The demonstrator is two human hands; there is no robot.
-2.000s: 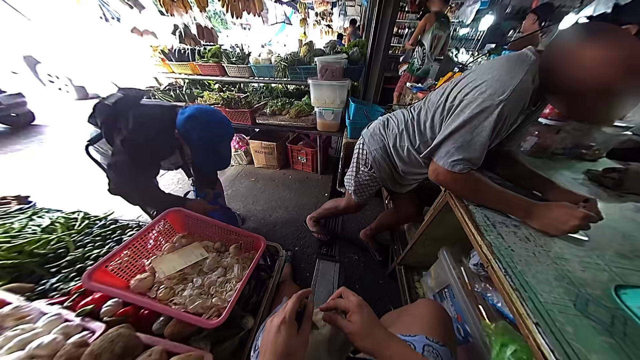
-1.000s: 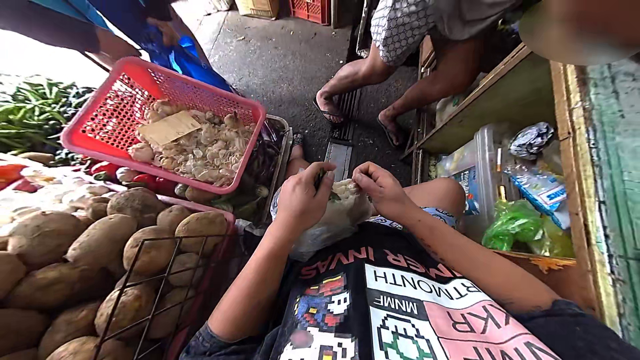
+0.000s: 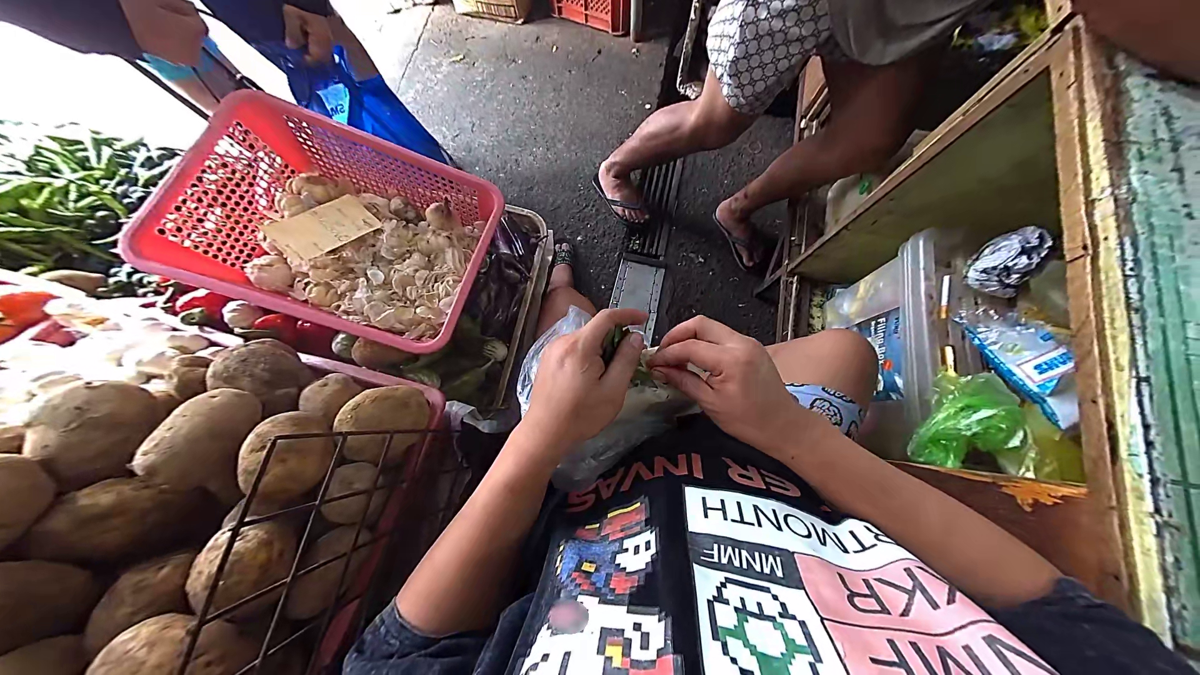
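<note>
My left hand (image 3: 586, 375) is closed around a small dark green item (image 3: 614, 345), perhaps a chili or knife handle; its kind is unclear. Close to its right, the fingertips of my right hand (image 3: 717, 375) pinch a small pale piece (image 3: 649, 360), too small to identify. Beneath both hands a clear plastic bag (image 3: 600, 450) rests on my lap, its contents partly hidden by my fingers.
At the left, a pink plastic basket (image 3: 150, 253) holds garlic and peels, beside potatoes (image 3: 192, 441) behind a wire rack (image 3: 281, 511). A person's legs (image 3: 670, 141) stand ahead. A wooden shelf (image 3: 937, 187) with bags is right; another person holds a blue bag (image 3: 375, 108) beyond the basket.
The view has tilted down from the stalls since two seconds ago. The person at the far left, bent over earlier, now shows only hands and legs. My hands stay close together.
</note>
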